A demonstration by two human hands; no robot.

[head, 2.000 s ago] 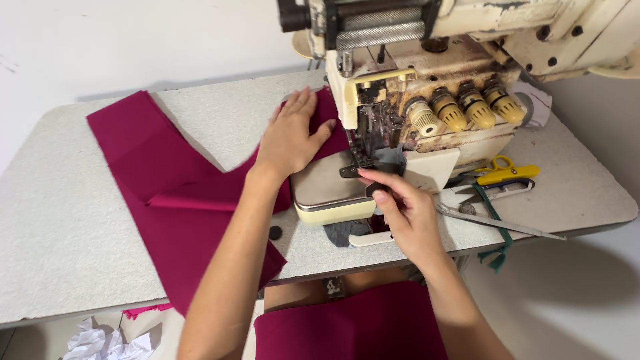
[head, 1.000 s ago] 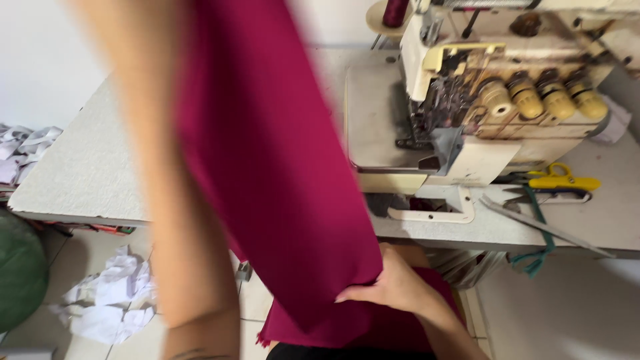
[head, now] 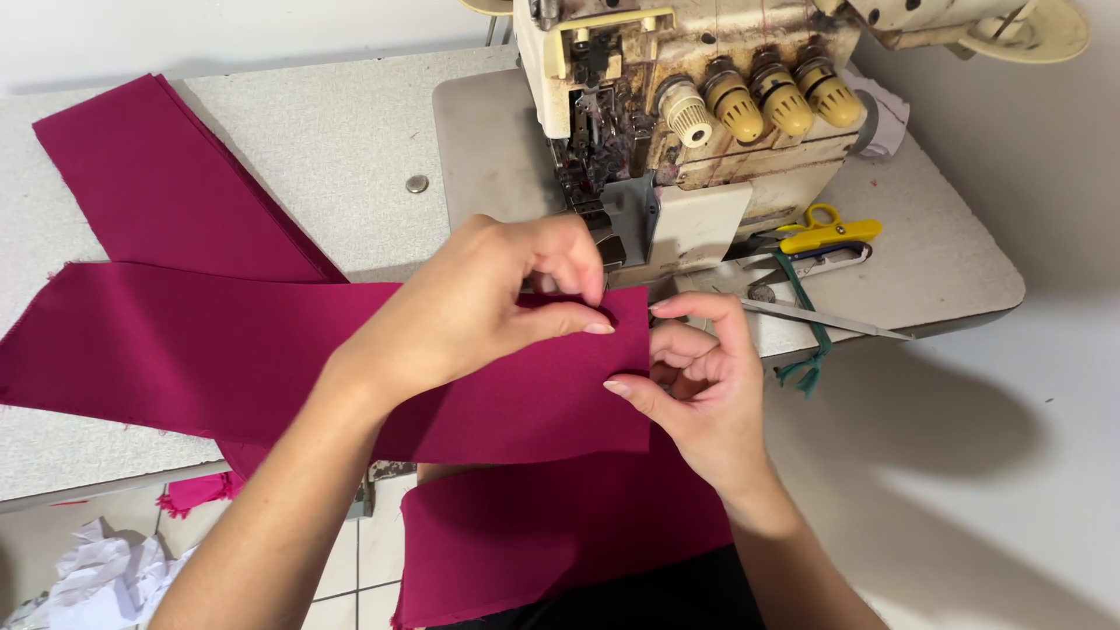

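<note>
A long magenta fabric strip (head: 516,402) stretches from the table's left side to just in front of the sewing machine. Near its top right corner, my left hand (head: 490,306) pinches the edge between thumb and fingers. My right hand (head: 700,376) is at the strip's right end, thumb on the upper face and fingers behind; how firmly it grips is unclear. Behind both hands stands a worn overlock sewing machine (head: 700,105), its presser foot area partly hidden by my left hand. More magenta fabric (head: 175,184) lies folded at the upper left, and another piece (head: 560,534) covers my lap.
Yellow thread snips (head: 831,234), tweezers (head: 831,317) and a green fabric tie (head: 801,306) lie right of the machine. A round metal disc (head: 417,184) sits left of the machine's plate (head: 490,140). Crumpled white scraps (head: 109,569) are on the floor below the table's front edge.
The strip that hung raised and blurred a second ago now lies across the table's front. My left hand has come down to its right end, near my right hand.
</note>
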